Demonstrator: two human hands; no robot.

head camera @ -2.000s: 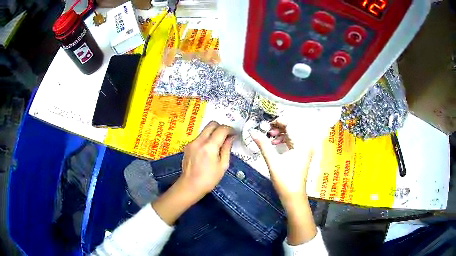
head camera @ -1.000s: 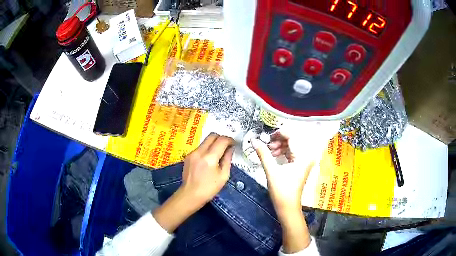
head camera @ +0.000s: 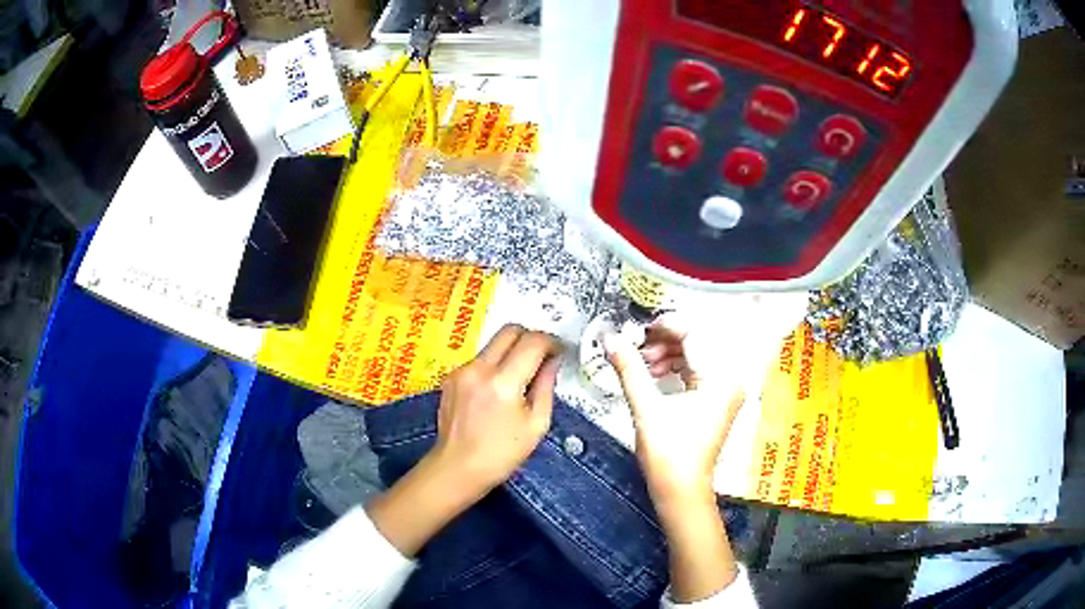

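Dark blue jeans [head camera: 595, 506] lie over the lap and the table's front edge, with a round silvery button [head camera: 574, 445] on the waistband. My left hand [head camera: 494, 399] rests over the jeans' top edge, thumb and fingertips together; whether it pinches something small is hidden. My right hand [head camera: 676, 410] is at the pale round die surround [head camera: 599, 357] under the white machine head [head camera: 761, 131], fingers bent. Something small and pale shows by its fingertips, but I cannot tell whether it is held. The red digits read 1712.
Bags of silvery fasteners lie left [head camera: 476, 220] and right [head camera: 898, 292] of the machine. A phone [head camera: 288, 238], a red-capped bottle [head camera: 200, 119], a white box [head camera: 312, 95] and yellow-handled pliers [head camera: 426, 101] are at left. A blue bin [head camera: 60, 416] stands beside the table. A black tool [head camera: 942, 399] lies at right.
The view has tilted, so the table and machine sit lower in the picture and all the digits show. Both hands stay in nearly the same place at the die.
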